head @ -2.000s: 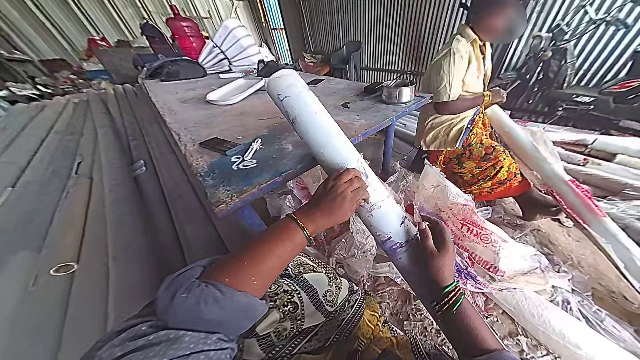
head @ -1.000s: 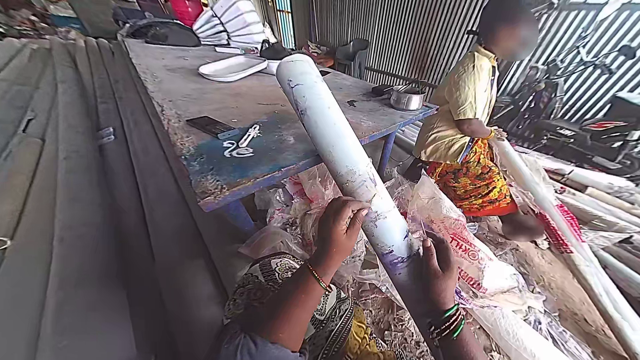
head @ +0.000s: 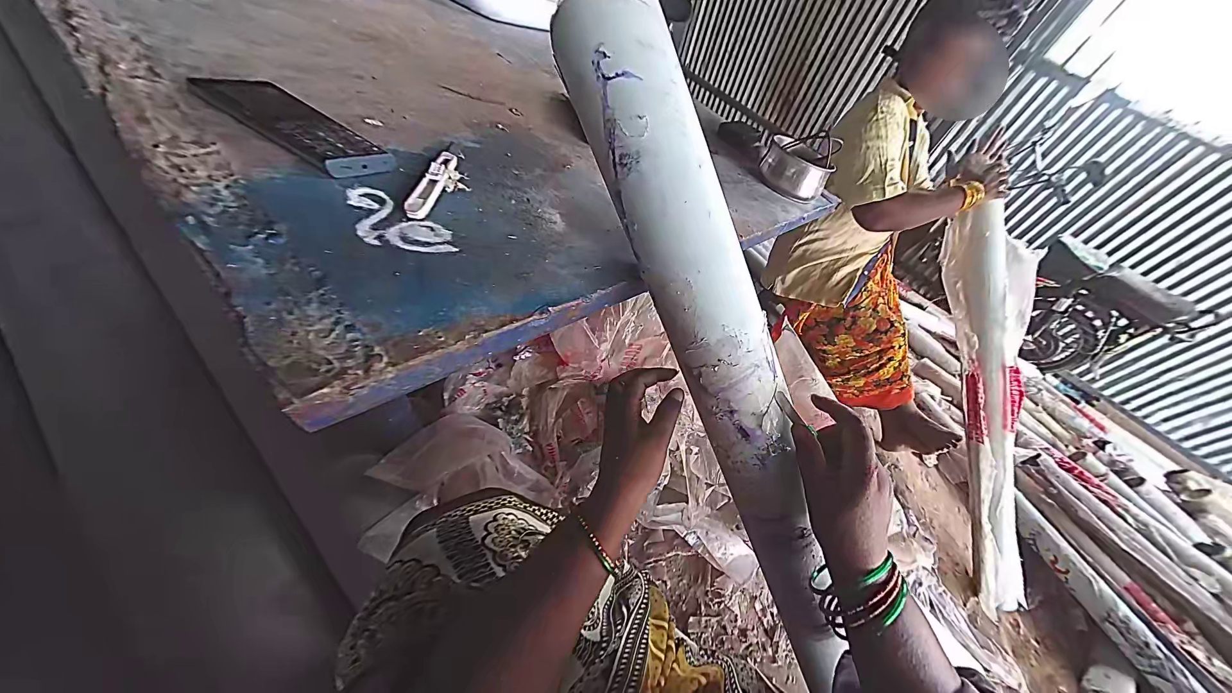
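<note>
A long pale roll or tube (head: 688,260) with purple smudges and bits of torn film on it leans across the blue-edged table's near corner, its lower end toward my lap. My left hand (head: 640,433) is raised just left of the tube, thumb and fingers apart, nothing in it. On the tube's right side my right hand (head: 842,462) pinches what looks like a small thin blade or piece of film against the surface; which one is unclear. Bangles circle both wrists.
On the table (head: 462,298) lie a dark flat bar (head: 289,125), a white-handled cutter (head: 433,183) and a steel pot (head: 797,168). Crumpled plastic film (head: 539,414) heaps below. At right a person (head: 866,212) holds an upright wrapped roll (head: 987,385) near stacked rolls (head: 1107,520) and a motorcycle (head: 1107,298).
My left hand has come off the tube and opened beside it. The other person's roll, slanted before, now stands upright. The view has moved in closer.
</note>
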